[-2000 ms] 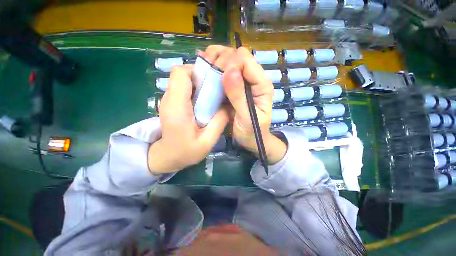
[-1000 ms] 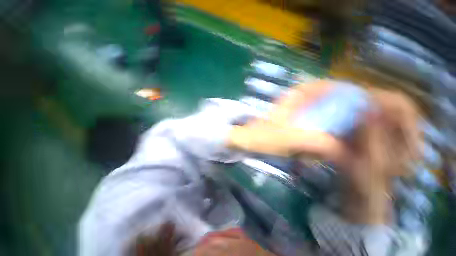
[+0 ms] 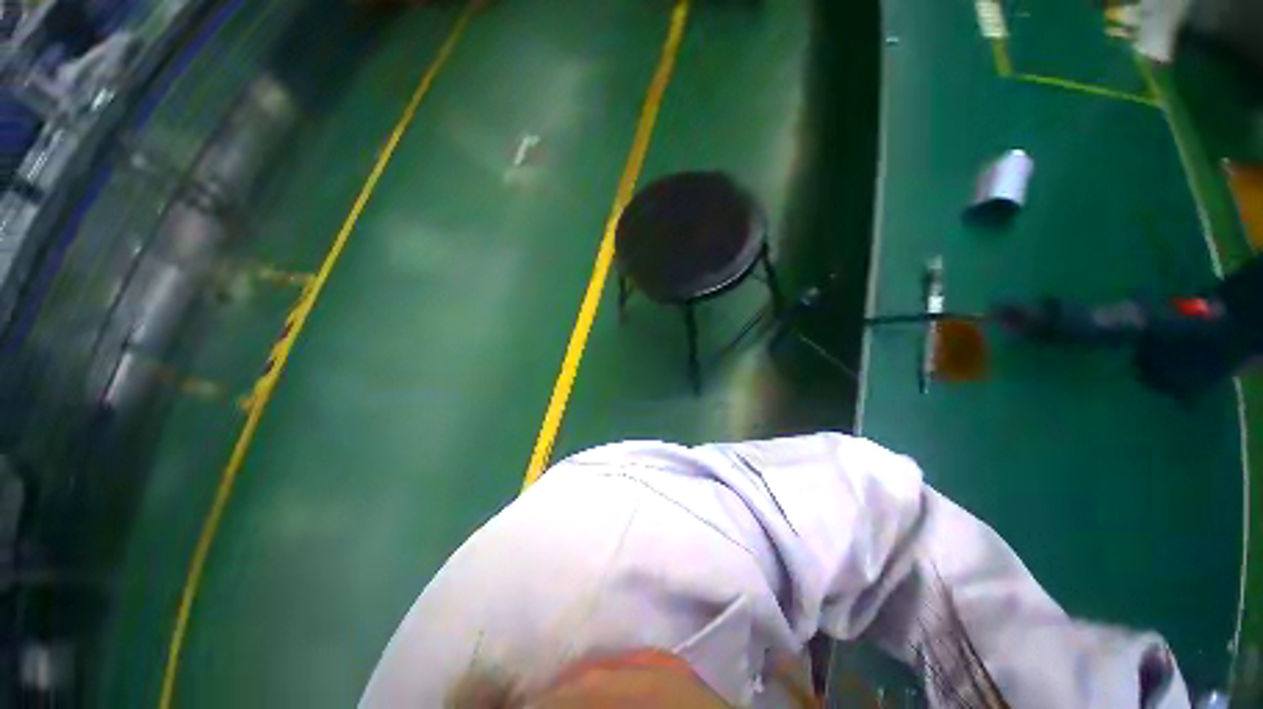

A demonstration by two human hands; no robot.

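Neither of my hands is in view; my left sleeve point(image 3: 1025, 582) reaches right and is cut off near the lower right edge. On the green bench point(image 3: 1080, 485) a small pale housing point(image 3: 1006, 182) with a dark end lies alone. A black corded tool with a red part point(image 3: 1080, 319) lies below it, its dark cable running left over the bench edge. A flat orange item point(image 3: 959, 349) lies beside a thin silvery strip point(image 3: 932, 319) near that cable.
A round black stool point(image 3: 691, 236) stands on the green floor point(image 3: 443, 319) left of the bench. Yellow lines run along the floor. Blurred equipment point(image 3: 180, 236) lines the far left. A yellow-orange surface point(image 3: 1248, 198) shows at the right edge.
The view has swung far to the left. My hands, the housing they held and the trays have left the picture. The floor and stool have come into view.
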